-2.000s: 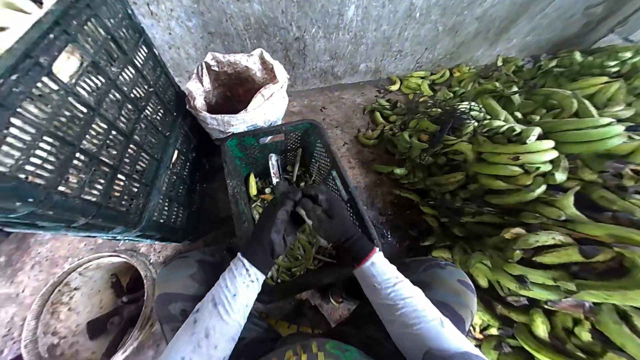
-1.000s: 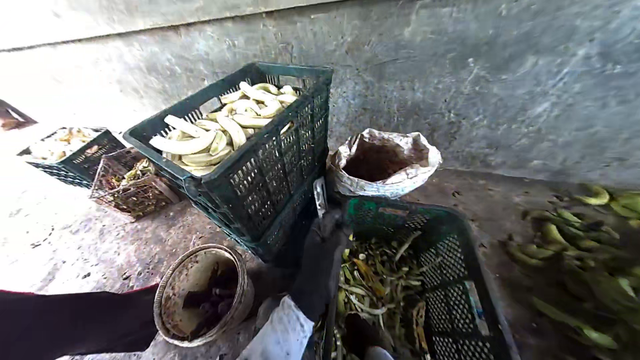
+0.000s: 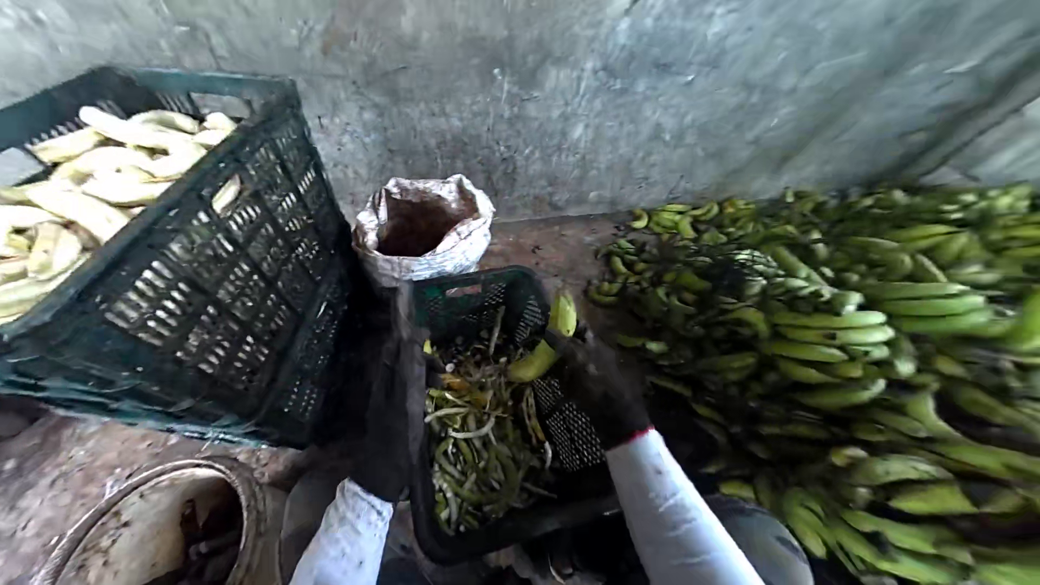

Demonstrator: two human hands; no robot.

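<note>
My right hand (image 3: pixel 597 378), in a dark glove, grips a green-yellow plantain or banana (image 3: pixel 534 362) over the right side of a dark green plastic crate (image 3: pixel 479 544). Another green-yellow fruit tip (image 3: pixel 562 314) rises beside its fingers; whether it is the same fruit is unclear. The crate holds a heap of peel strips (image 3: pixel 479 455). At the crate's left edge is my left hand (image 3: pixel 382 414), also dark-gloved and motion-blurred. A narrow greyish tool (image 3: pixel 404 313) seems to point upward from it; its kind is unclear, and the left fingers are mostly hidden in shadow.
Large stacked green crates (image 3: pixel 296 244) stand at left, the top one full of pale peeled fruit (image 3: pixel 122 175). Behind the peel crate, an open white sack (image 3: pixel 422 256) is near the concrete wall (image 3: pixel 569 106). Green bunches (image 3: pixel 837 341) cover the right floor; a dirty bucket (image 3: pixel 244 496) is lower left.
The view has swung left, then back right. My hands, close together over the peels two seconds ago, are now apart. A green-yellow fruit now shows in my right hand.
</note>
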